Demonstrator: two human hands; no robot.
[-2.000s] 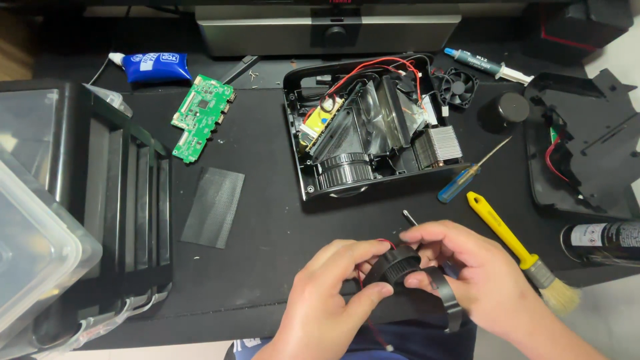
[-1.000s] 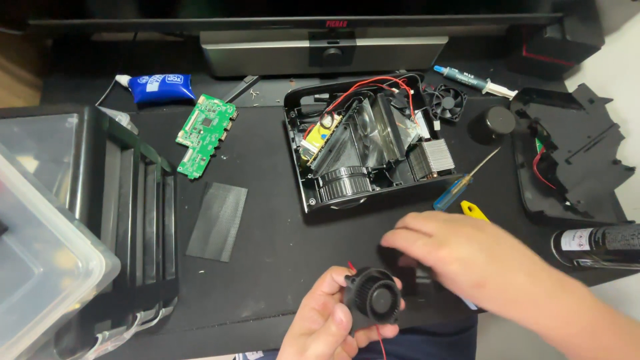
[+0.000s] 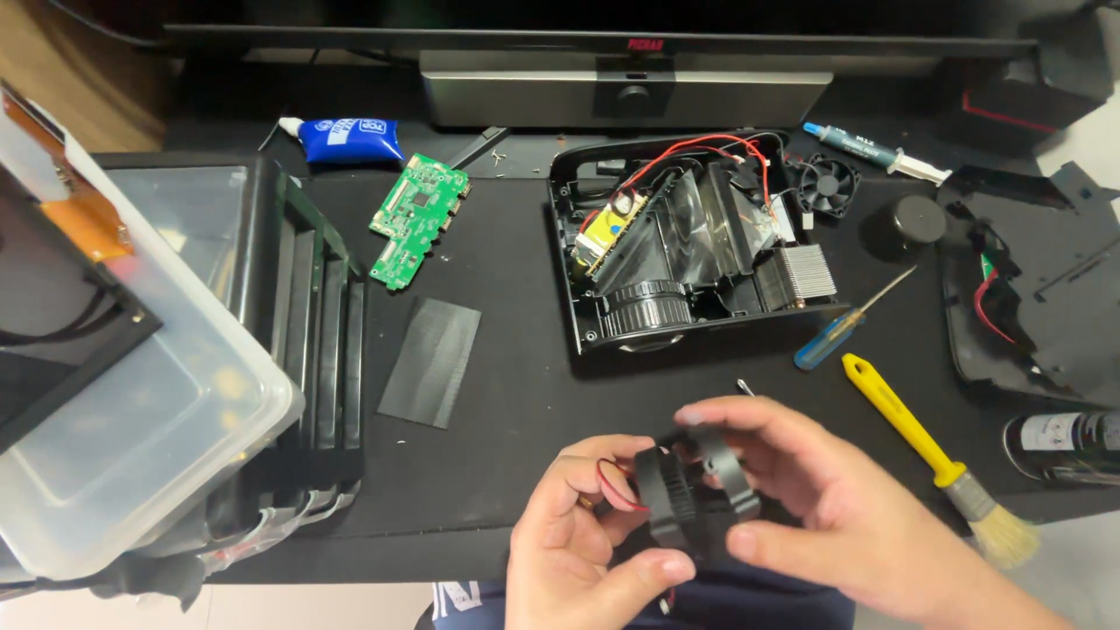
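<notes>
My left hand (image 3: 595, 525) holds a small black blower fan (image 3: 667, 499) on its side, with a red wire looped over the fingers. In my right hand (image 3: 805, 490) is a curved black plastic piece (image 3: 728, 472), facing the fan's side; whether the two touch is hard to tell. Behind the hands, an opened projector housing (image 3: 569, 289) shows a ribbed lens ring (image 3: 646, 308), a finned metal heatsink (image 3: 803, 273) and red wires. Right of it lies a screwdriver with a blue handle (image 3: 822, 343). A metal tip (image 3: 744, 387) shows just beyond my right fingertips.
At left stand a plastic drawer unit (image 3: 319, 350) and a translucent tray (image 3: 175, 437). A green circuit board (image 3: 418, 219) and dark mesh sheet (image 3: 430, 363) lie beside them. At right are a yellow-handled brush (image 3: 901, 420), a black cover (image 3: 1032, 297), a can (image 3: 1059, 446) and a syringe (image 3: 875, 153).
One second ago my left hand alone held the fan, its round opening facing up. The fan is now turned on its side, and my right hand has come back to it with the curved piece.
</notes>
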